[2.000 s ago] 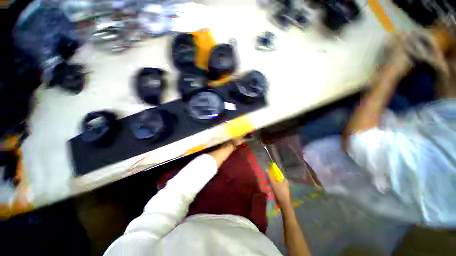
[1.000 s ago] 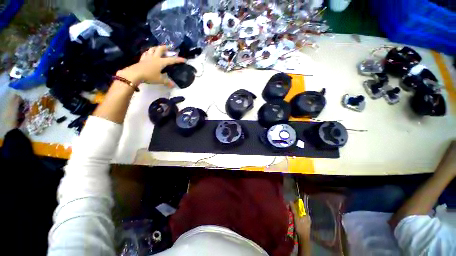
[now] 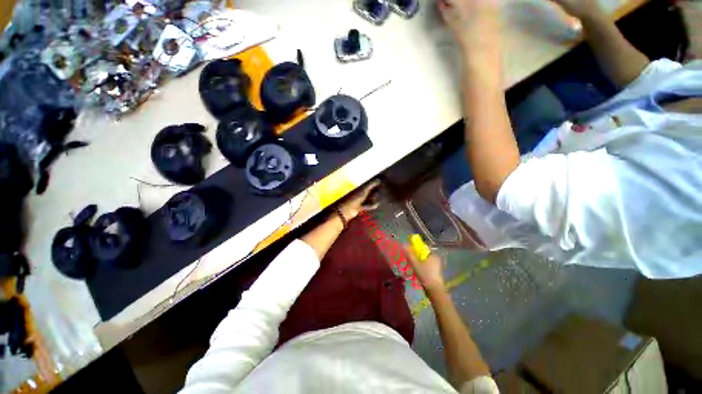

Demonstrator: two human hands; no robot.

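Note:
Several round black housings stand on and behind the black mat [image 3: 231, 206]. One housing [image 3: 269, 167] shows a pale grey face with dark cut-outs; another [image 3: 339, 119] sits at the mat's right end. Two housings [image 3: 113, 235] touch near the left end. My left hand [image 3: 358, 205] is low at the bench's front edge, over my lap; something dark shows at its fingers, too small and blurred to name. My right hand [image 3: 428, 269] is below the bench edge, closed on a yellow-handled tool [image 3: 419, 247], its shaft hard to see.
Silver-white wired inserts [image 3: 173, 48] lie heaped at back left beside a crinkled clear bag [image 3: 31, 73]. A small metal part [image 3: 352, 46] lies behind the mat. Another person's arm [image 3: 489, 115] reaches over the bench at right. A carton [image 3: 577, 354] is on the floor.
The view has swung right. My left hand has moved from a black housing at the back left to the bench's front edge. That housing no longer shows at its place. My right hand stays low.

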